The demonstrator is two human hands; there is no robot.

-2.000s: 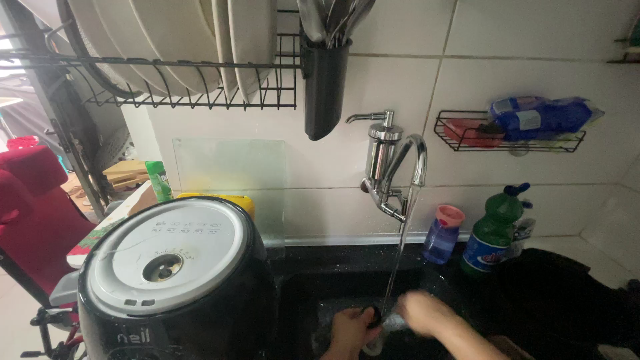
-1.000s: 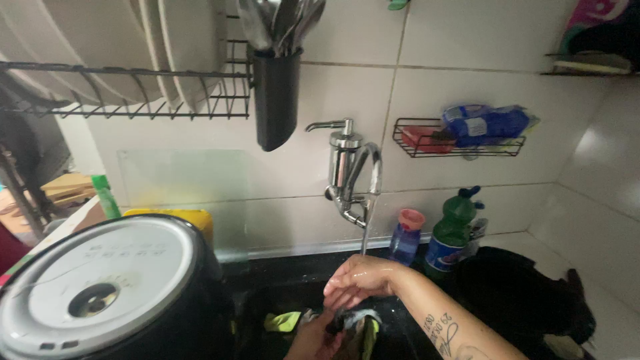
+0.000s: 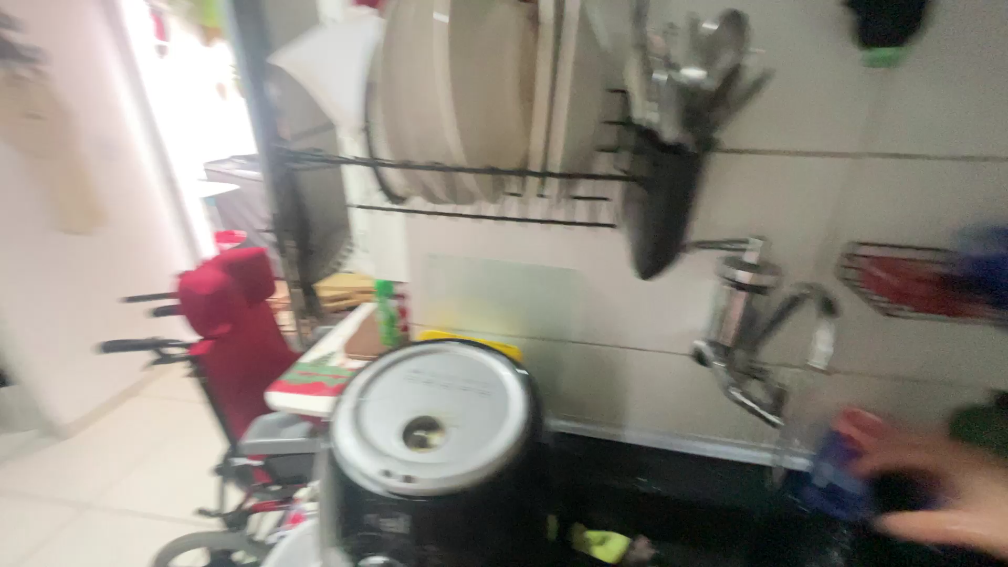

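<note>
My right hand [image 3: 937,492], blurred, is at the lower right with its thumb and fingers apart, by the blue container with a pinkish top [image 3: 839,472]; whether it touches it I cannot tell. My left hand is out of view. Above and left of the hand, a chrome faucet [image 3: 748,339] is mounted on the tiled wall, its curved spout over the black sink [image 3: 677,504]. A yellow-green cloth or sponge [image 3: 602,543] lies low in the sink.
A black appliance with a round grey top [image 3: 433,417] stands left of the sink. A wire rack [image 3: 472,169] of plates and a black utensil holder [image 3: 661,205] hang above. A wire basket [image 3: 906,291] is on the wall. A red wheelchair [image 3: 240,346] stands at the left.
My hands were together under the faucet; now the right is near the blue container and the left has gone out of view. The view has swung left.
</note>
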